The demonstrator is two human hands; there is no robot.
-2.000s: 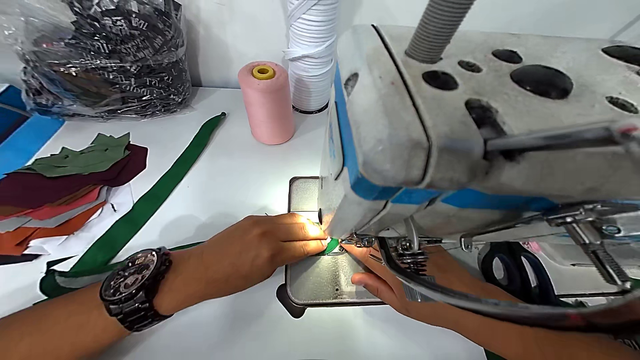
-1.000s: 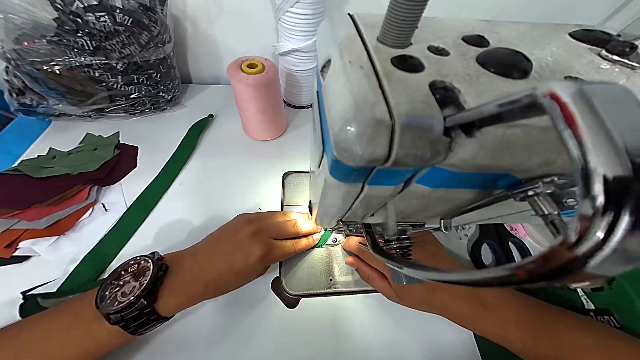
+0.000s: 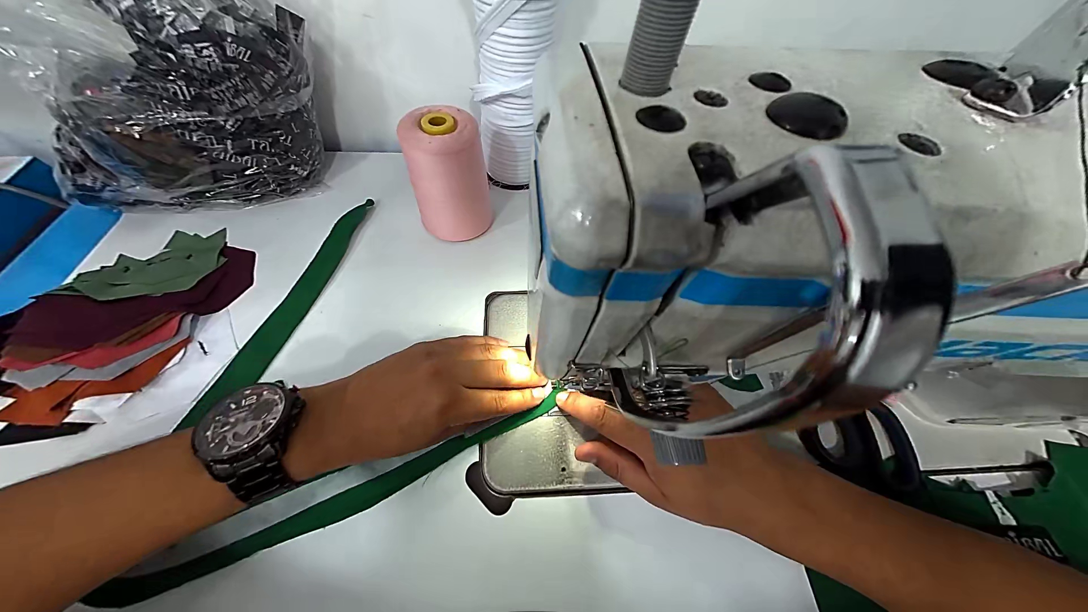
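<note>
My left hand (image 3: 450, 382), with a dark wristwatch (image 3: 246, 433) on its wrist, lies on the sewing machine's metal plate, fingertips on a narrow green fabric strip (image 3: 365, 497) by the presser foot (image 3: 595, 382). The strip runs from there to the lower left, and a green length also lies beyond my left wrist. My right hand (image 3: 637, 446) is on the other side, index fingertip touching the strip's edge near the foot, thumb apart. The machine's head (image 3: 722, 255) and a chrome bar hide part of it. Whether my left fingers pinch the strip or only press it is unclear.
A pink thread cone (image 3: 446, 178) and a roll of white elastic (image 3: 514, 93) stand behind. At the left are stacked coloured fabric pieces (image 3: 127, 314) and a plastic bag of black labels (image 3: 195, 110). Dark-handled scissors (image 3: 892, 450) and green fabric (image 3: 1054, 501) lie at the right.
A longer stretch of green strip now shows in front of my left hand, running to the lower left. Both hands stay close to the presser foot.
</note>
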